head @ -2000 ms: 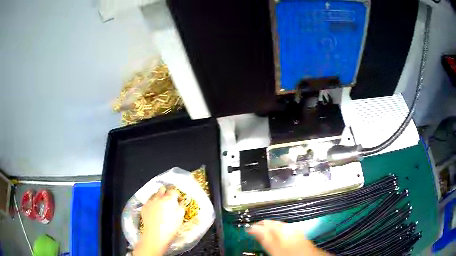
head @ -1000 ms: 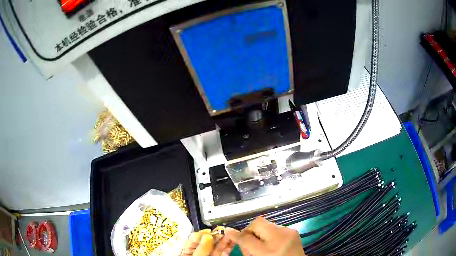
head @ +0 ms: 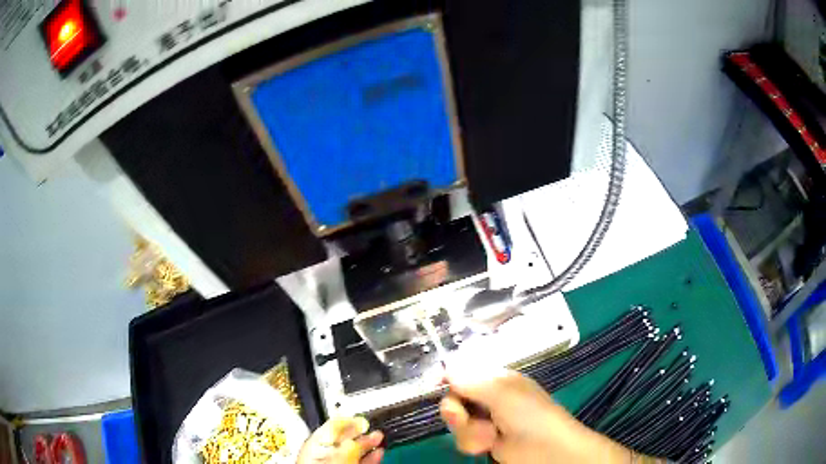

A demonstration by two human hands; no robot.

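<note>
My right hand (head: pixel 507 412) is at the front edge of the crimping machine (head: pixel 552 337), fingers closed on a thin cable. A pale, blurred line runs from the fingertips up to the crimping die (head: pixel 435 324), behind the clear guard. My left hand (head: pixel 342 442) is low in the picture, left of the right hand and cut off by the bottom edge. Its fingers are curled, with yellowish fingertips; whether it holds anything cannot be told. Black coaxial cables (head: pixel 593 355) lie fanned on the green mat, partly behind my right hand.
An open bag of gold parts (head: pixel 243 433) sits in the black tray (head: pixel 217 340) at left. A spare bag (head: pixel 158 276) is behind it. The lamp's gooseneck (head: pixel 614 181) curves down to the die. A white sheet (head: pixel 607 222) is right of the machine; a red-lined rack (head: pixel 783 104) is far right.
The view has shifted, showing the lit red switch. My hands, together in front of the machine a second ago, are now apart, the right one at the die. Earlier my left hand was in the bag.
</note>
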